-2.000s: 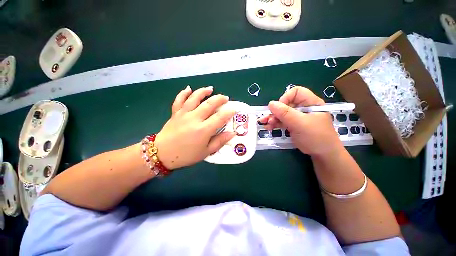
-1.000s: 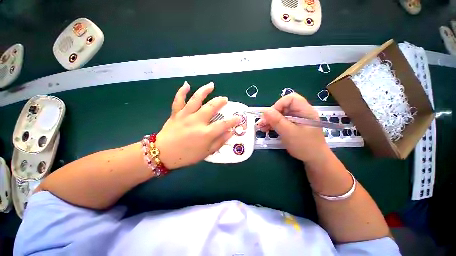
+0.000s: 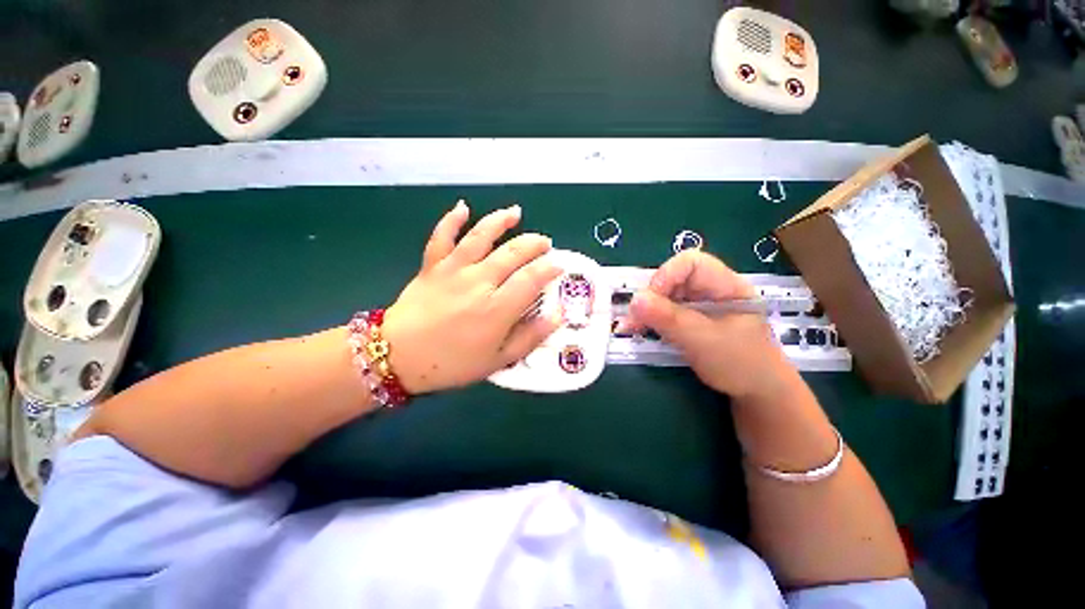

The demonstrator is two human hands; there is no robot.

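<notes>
A cream plastic housing (image 3: 585, 366) lies in front of me, with a reddish oval part and a dark round opening showing. My left hand (image 3: 474, 307) lies over its left side, fingers spread, pressing or steadying it. My right hand (image 3: 702, 319) pinches slim silver tweezers (image 3: 728, 306) just right of the housing, over the carrier strip (image 3: 821, 338). The strip is white with two rows of dark openings. The tweezers' tips are too small to make out. Thin white rings (image 3: 608, 232) lie loose beyond my hands.
An open cardboard box (image 3: 834, 280) of white rings stands at right, with spare strips (image 3: 986, 393) beyond it. Stacked housings (image 3: 133, 256) lie at far left. A pale edge strip (image 3: 476, 162) crosses the green surface. More housings (image 3: 765, 62) lie beyond it.
The housings beyond the pale strip have shifted to the right in view. My left hand stays on the housing. My right hand has stayed close to the housing's right edge with the tweezers.
</notes>
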